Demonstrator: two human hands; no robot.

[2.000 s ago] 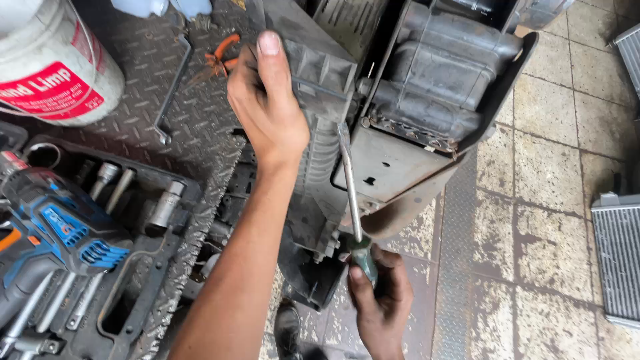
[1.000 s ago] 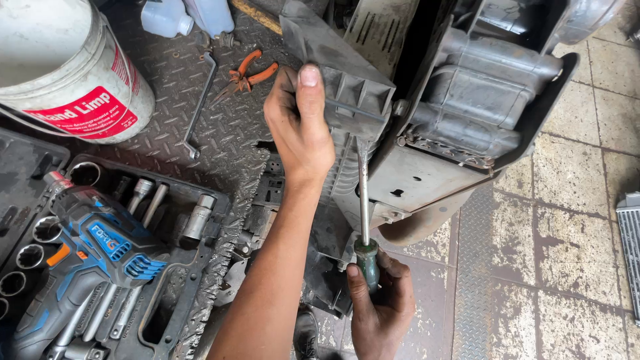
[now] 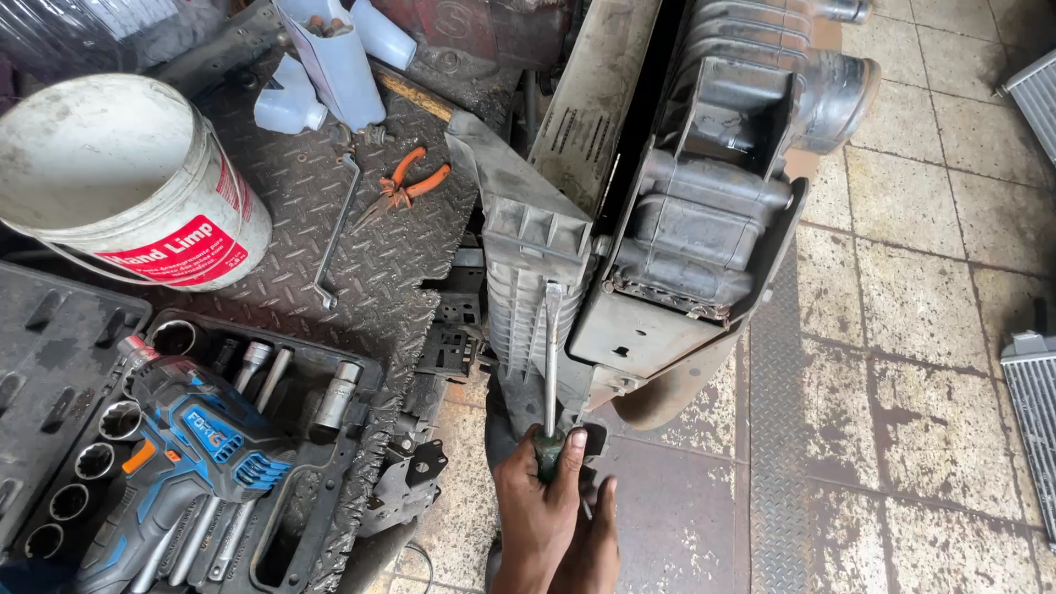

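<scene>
My left hand (image 3: 536, 503) grips the dark green handle of a flat-blade screwdriver (image 3: 551, 363), thumb along its right side. The metal shaft points up the view, and its blade tip lies over the ribbed side of a grey plastic housing (image 3: 528, 223). Whether the tip presses on the housing cannot be told. My right hand (image 3: 601, 528) is just behind and right of the left one, partly hidden by it; what it holds, if anything, cannot be seen. Right of the housing stand a metal side plate (image 3: 652, 334) and a dark ribbed tank with a pipe neck (image 3: 697, 223).
On the treadplate at left lie a double-ended wrench (image 3: 338, 235), orange-handled pliers (image 3: 400, 191) and cut plastic containers (image 3: 334, 70). A white bucket (image 3: 91, 148) stands behind an open socket case (image 3: 355, 445) bearing a blue-grey power tool (image 3: 206, 429). Finned radiators (image 3: 1031, 412) lie at far right.
My left hand has left the top of the plastic housing and come down to the screwdriver handle, which my right hand held before. The view now takes in more of the bench and tank.
</scene>
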